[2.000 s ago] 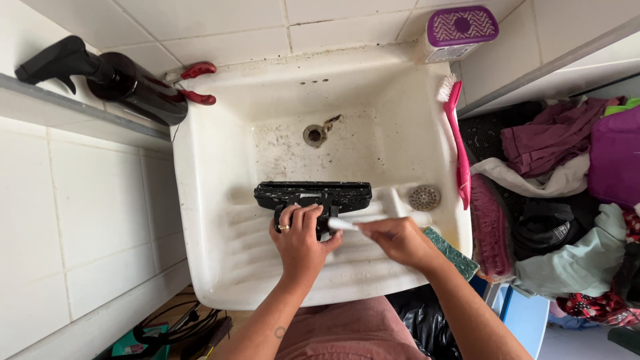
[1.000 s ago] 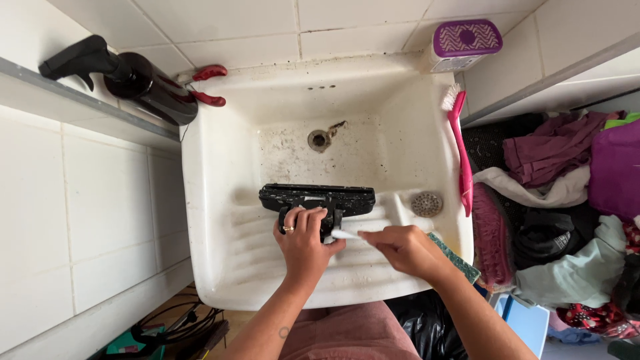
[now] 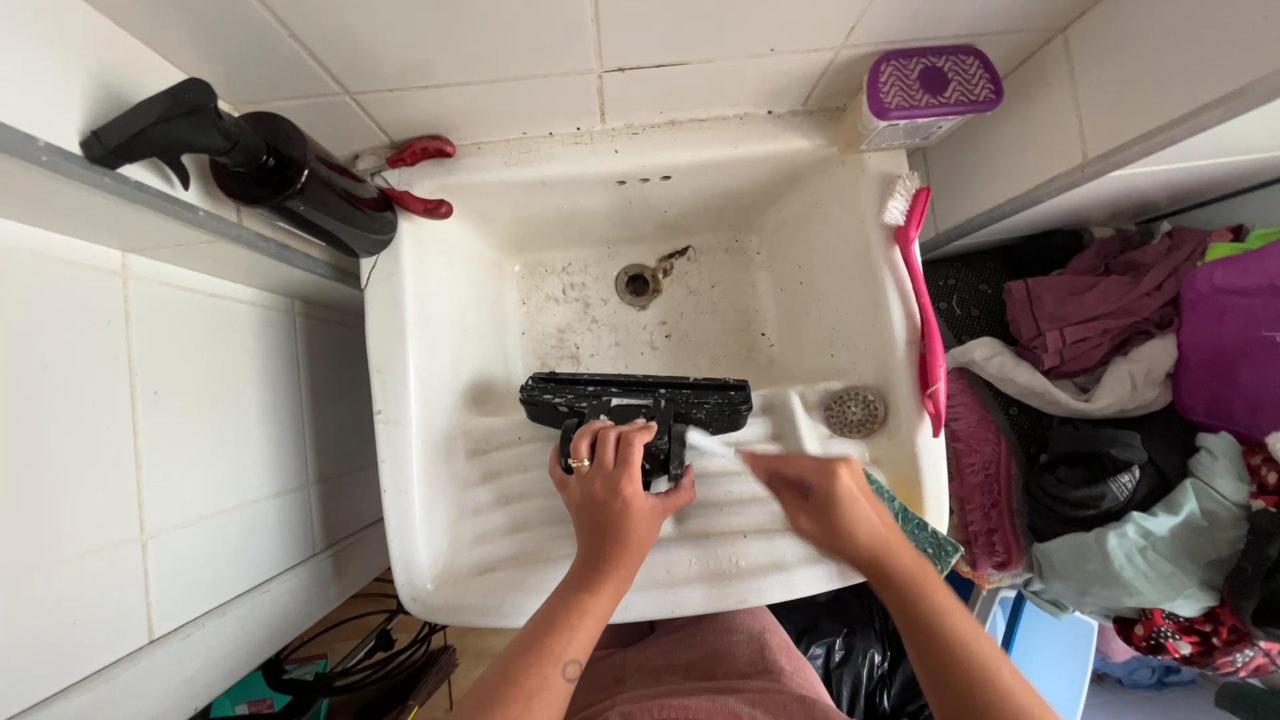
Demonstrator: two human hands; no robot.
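My left hand (image 3: 620,480) grips a black plastic vacuum cleaner floor head (image 3: 640,400), which lies on the ribbed front part of a white ceramic sink (image 3: 410,560). Pale specks and wet-looking spots cover its long black body. In my right hand (image 3: 825,500) is a slim white tool (image 3: 712,445), blurred, perhaps a small brush; its tip meets the right side of the head near a black wheel. What its tip looks like cannot be made out. My left fingers hide part of the neck of the head.
A round metal drain strainer (image 3: 855,412), a green scouring sponge (image 3: 915,525) and a pink dish brush (image 3: 925,310) are at the right. A purple-lidded tub (image 3: 934,85) stands on the back corner. Red-handled pliers (image 3: 420,180) and a dark spray bottle (image 3: 310,190) are at the left; clothes (image 3: 1130,530) lie right of the sink.
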